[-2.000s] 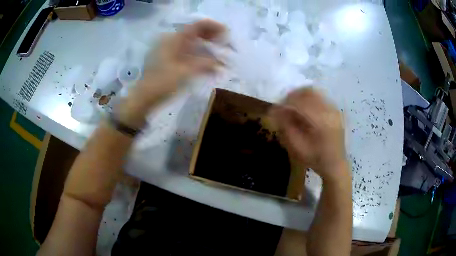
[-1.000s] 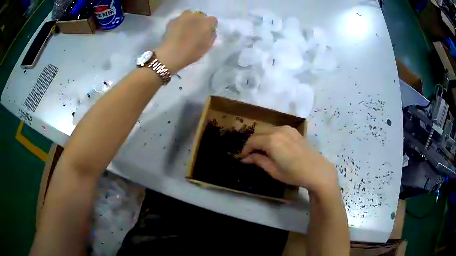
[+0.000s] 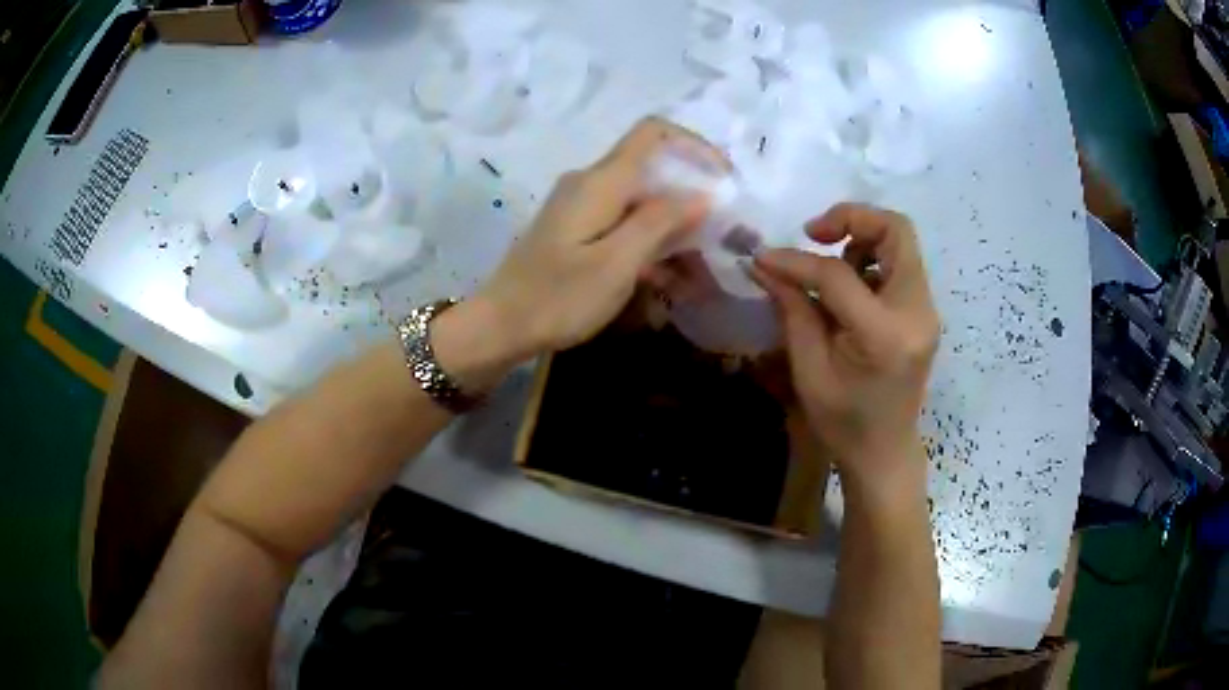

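My left hand [image 3: 607, 236] holds a translucent white disc [image 3: 728, 313] above the back of the open cardboard box. My right hand [image 3: 856, 303] has its thumb and a finger pinched together at a small dark spot near the disc's middle; whether they hold a part is too small to tell. The cardboard box [image 3: 660, 503] is filled with small black parts [image 3: 660, 418]. Its back side is hidden by my hands and the disc. More translucent discs [image 3: 290, 236] lie in loose piles at the left and at the back.
A phone [image 3: 97, 81], a dotted grid [image 3: 101, 198], a small cardboard box [image 3: 202, 24] and a blue can [image 3: 299, 11] are at the left. Black specks [image 3: 991, 472] are scattered on the right. Grey metal equipment [image 3: 1159, 357] stands beyond the right edge.
My left hand has come from the back of the table to above the box and now holds a disc. My right hand has risen out of the black parts to the disc.
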